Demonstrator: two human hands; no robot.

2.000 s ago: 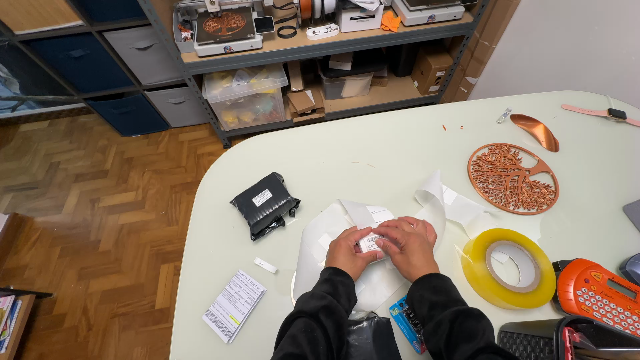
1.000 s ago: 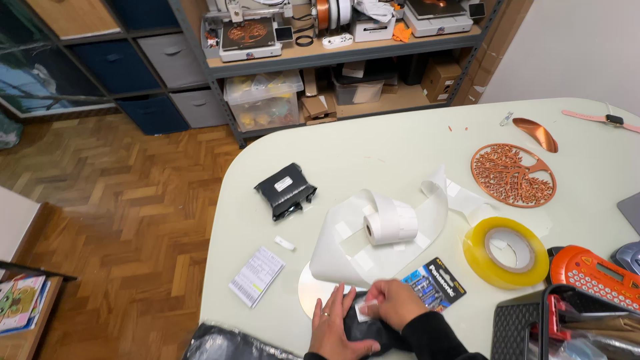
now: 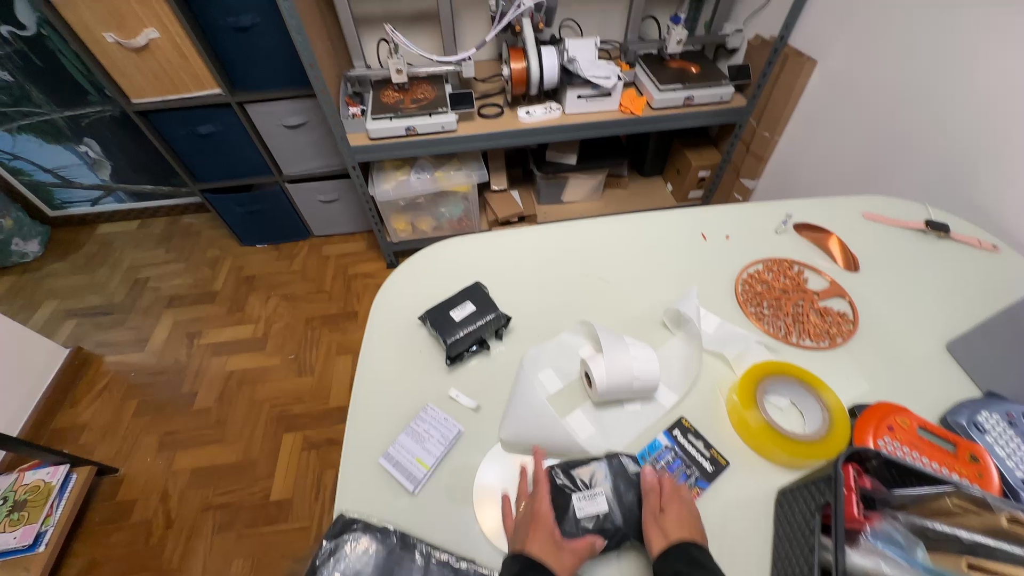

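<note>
A black plastic-wrapped parcel (image 3: 602, 480) with a white label (image 3: 590, 502) on its top lies between my hands at the near side of the table. My left hand (image 3: 544, 520) holds its left side, fingers spread and thumb along the near edge. My right hand (image 3: 670, 512) presses its right side. Under my left fingers a round white disc (image 3: 492, 496) partly shows. Just beyond the parcel sits a roll of white labels (image 3: 632, 370) with its backing strip (image 3: 528, 408) curled around it. A Panasonic battery pack (image 3: 696, 456) lies beside my right hand.
Another black parcel (image 3: 466, 320) and folded printed papers (image 3: 422, 448) lie left. Black plastic bags (image 3: 392, 552) are at the near left edge. Rightward are yellowish tape (image 3: 744, 412), a copper-coloured tree disc (image 3: 768, 304), an orange label maker (image 3: 920, 448) and a black basket (image 3: 808, 512).
Two seconds ago both hands held a small white piece over the label roll. One second ago my right hand held a white piece at the black parcel; now a label lies on it, with hands at both sides.
</note>
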